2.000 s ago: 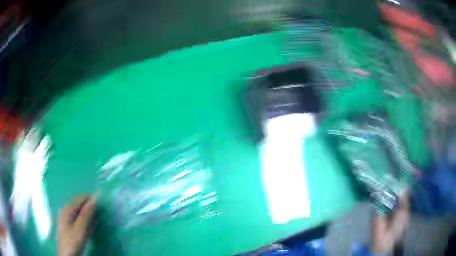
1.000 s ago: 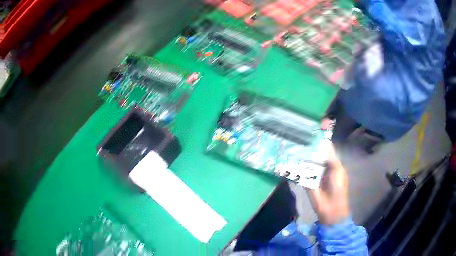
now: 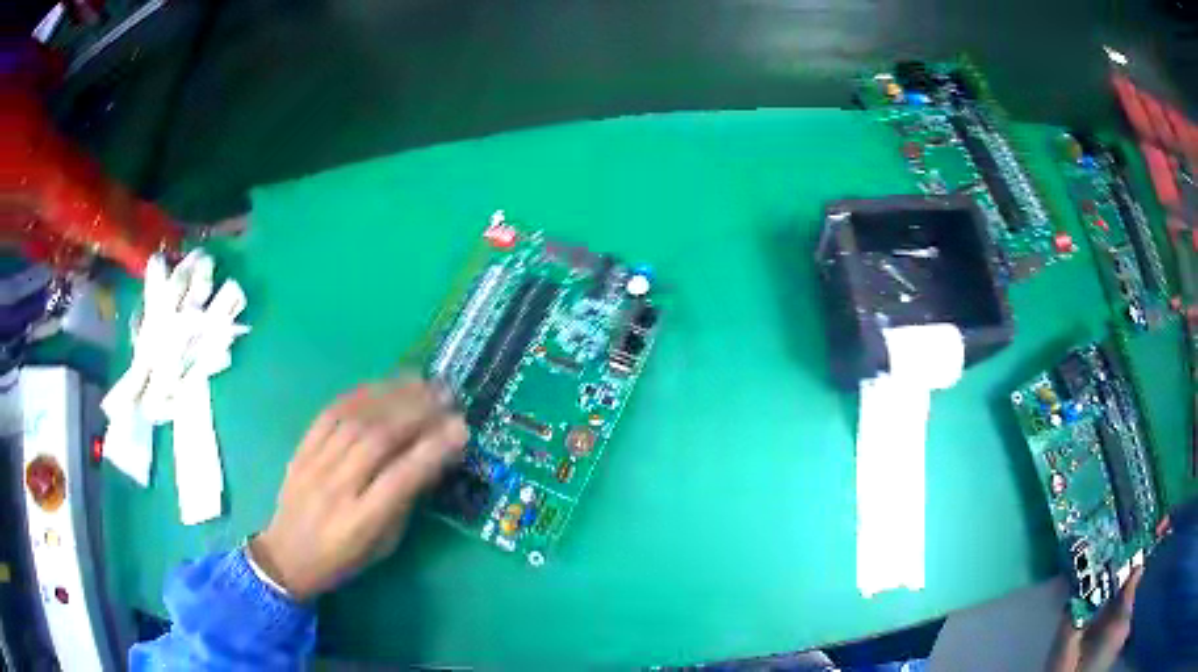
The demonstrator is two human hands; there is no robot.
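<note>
A green populated circuit board point(image 3: 545, 394) lies top side up on the green mat, left of centre. My left hand point(image 3: 361, 486), bare and blurred, is at its lower left edge, fingers bent over the edge; whether it grips is unclear. My right hand point(image 3: 1110, 624), partly seen at the lower right, holds the lower end of a second circuit board point(image 3: 1097, 473). An open black box point(image 3: 913, 276) stands between the boards, with small bits inside. A white label strip point(image 3: 893, 486) hangs over its front wall onto the mat.
White gloves point(image 3: 177, 368) lie at the left. Two more circuit boards point(image 3: 979, 164) point(image 3: 1123, 236) lie behind and right of the box. A white machine casing point(image 3: 55, 512) with a red button is at far left. Red bins point(image 3: 66, 190) are at upper left.
The view has swung back left from the right side of the bench. The near board, earlier lower left, now shows fully. My left hand has come to its edge; my right hand still holds a board.
</note>
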